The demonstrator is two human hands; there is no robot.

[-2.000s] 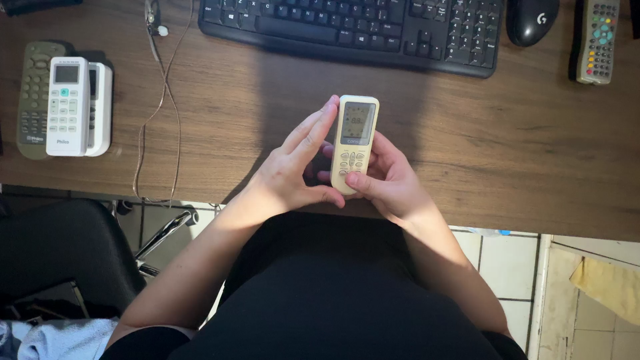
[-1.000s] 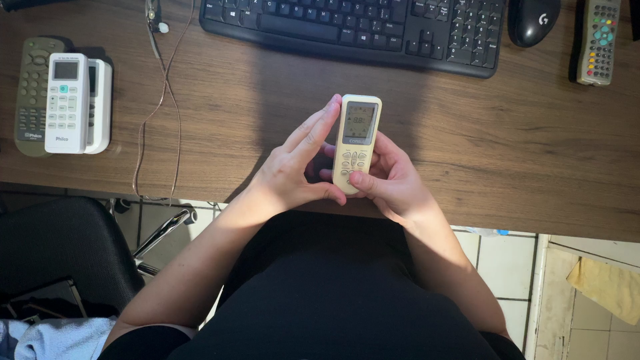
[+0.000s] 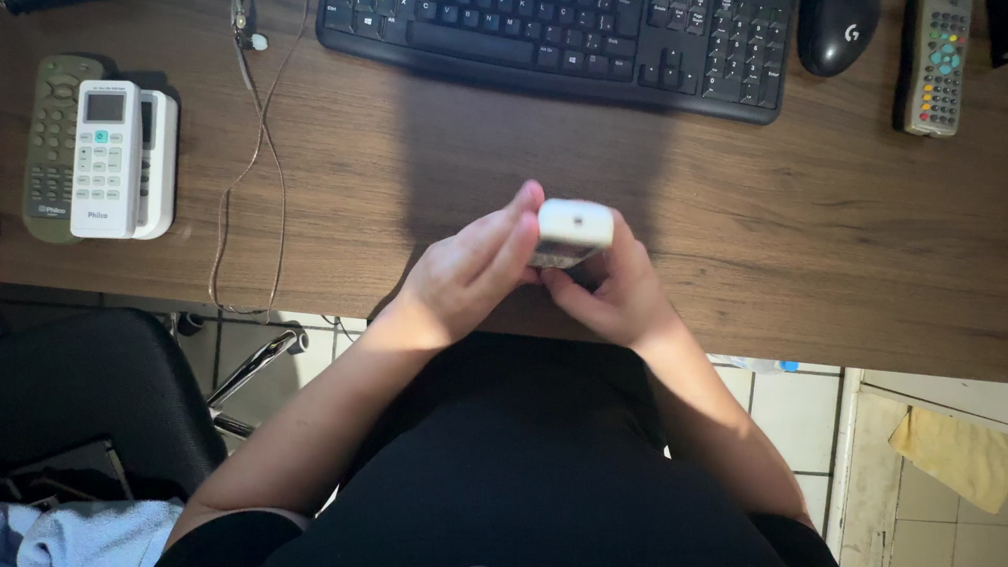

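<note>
Above the near edge of the wooden desk (image 3: 339, 260), a cream-white remote control (image 3: 576, 223) is tilted so that its top end faces me. Its screen is foreshortened and its buttons are hidden. My right hand (image 3: 622, 291) grips it from the right, with the thumb low by the near side. Against its left side lie the fingers of my left hand (image 3: 472, 268). How firmly the left fingers press cannot be seen.
At left, a white Philco remote (image 3: 98, 205) overlaps another white remote (image 3: 161, 165) and an olive-grey one (image 3: 47, 189). Earphones' cable (image 3: 260, 134) lies nearby. Beyond my hands are a black keyboard (image 3: 472, 51), a mouse (image 3: 836, 35) and a grey remote (image 3: 937, 71). An office chair (image 3: 102, 378) stands at left.
The remote in my hands has tipped: its screen and buttons faced up toward me before, and now its top end does. The other remotes have stayed where they were.
</note>
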